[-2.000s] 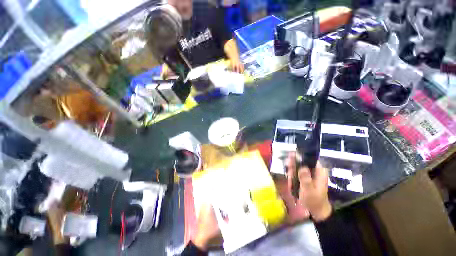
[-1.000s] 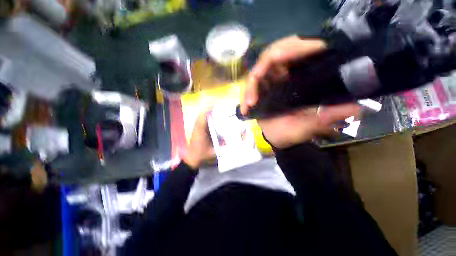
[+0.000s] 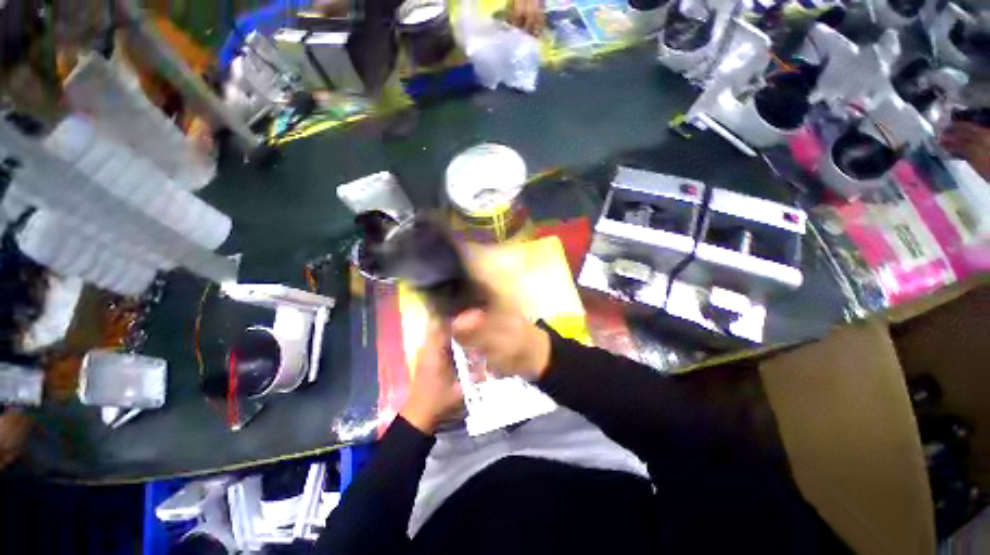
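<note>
A white plastic housing [image 3: 499, 403] lies over the near edge of the yellow pad [image 3: 548, 266]. My left hand [image 3: 436, 379] holds it at its left side. My right hand [image 3: 502, 338] grips the black electric screwdriver [image 3: 440, 271], which stands over the far left end of the housing. The screwdriver is blurred and its tip is hidden behind the hands. An open round tin [image 3: 486, 182] stands just beyond the pad.
A white camera [image 3: 375, 195] stands left of the tin, another [image 3: 284, 347] farther left. A screw feeder [image 3: 695, 233] sits right of the pad. More cameras [image 3: 776, 108] and pink packs [image 3: 923, 244] are at right. A blue crate [image 3: 154, 531] and cardboard box [image 3: 841, 417] flank me.
The view has shifted. The screwdriver, lying slanted from the right across the view a second ago, now stands over the housing's left end. The screw feeder shows again.
</note>
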